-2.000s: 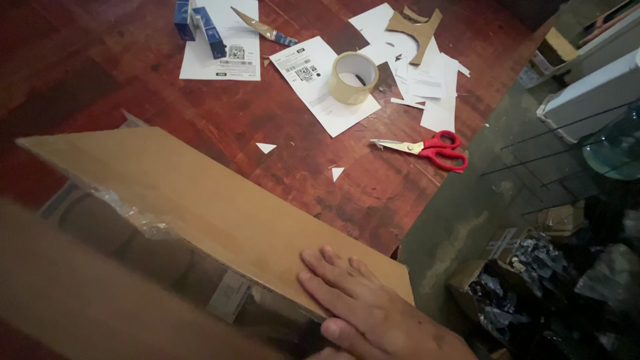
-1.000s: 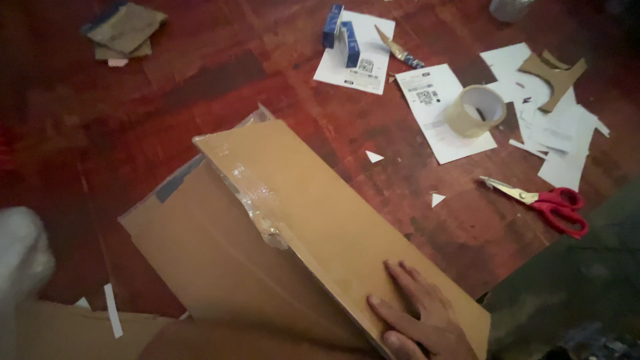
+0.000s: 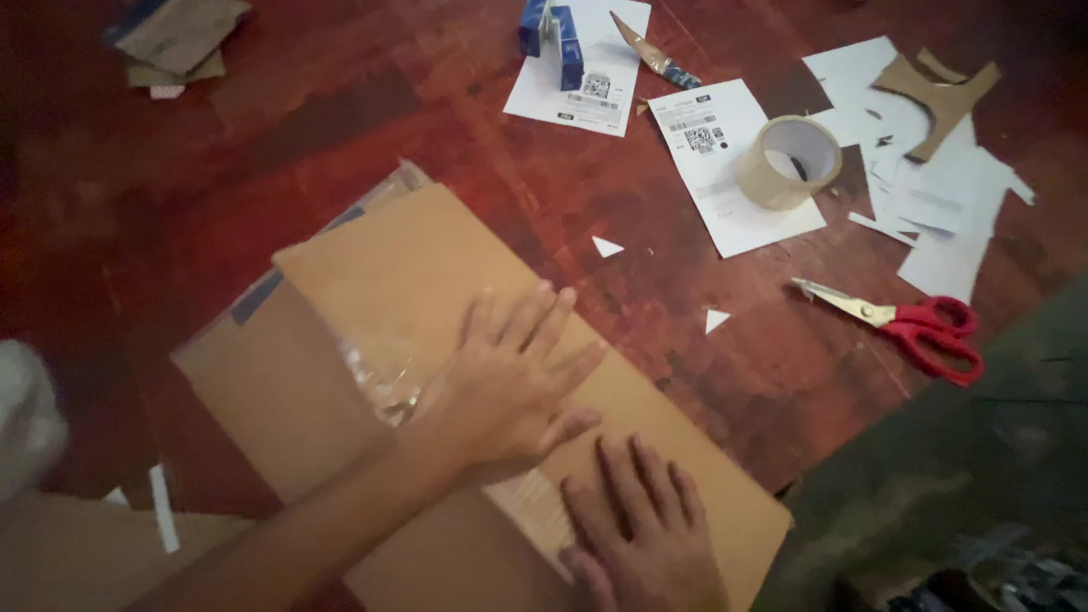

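Note:
A brown cardboard panel (image 3: 408, 246) lies folded over a larger cardboard piece (image 3: 263, 382), with crumpled clear tape along its inner edge. My left hand (image 3: 518, 374) rests on the panel, palm down and fingers spread. Nearer the right end, my right hand (image 3: 646, 518) also presses flat on the cardboard, fingers apart. Neither hand grips anything. Red-handled scissors (image 3: 888, 319) lie to the right of the hands. Beyond them, a roll of packing tape (image 3: 786, 166) stands on a printed paper sheet (image 3: 714, 204).
Another printed sheet (image 3: 544, 106) carries blue folded pieces (image 3: 565, 47), beside a knife (image 3: 654, 51) with a wrapped handle. White paper scraps (image 3: 952, 246) and a cardboard offcut (image 3: 943, 93) lie far right. Cardboard pieces (image 3: 183, 38) sit at upper left. The floor edge runs along lower right.
My left hand has come onto the cardboard panel, beside my right hand. The panel, tilted up two seconds ago, now lies flatter. The view has shifted to the left.

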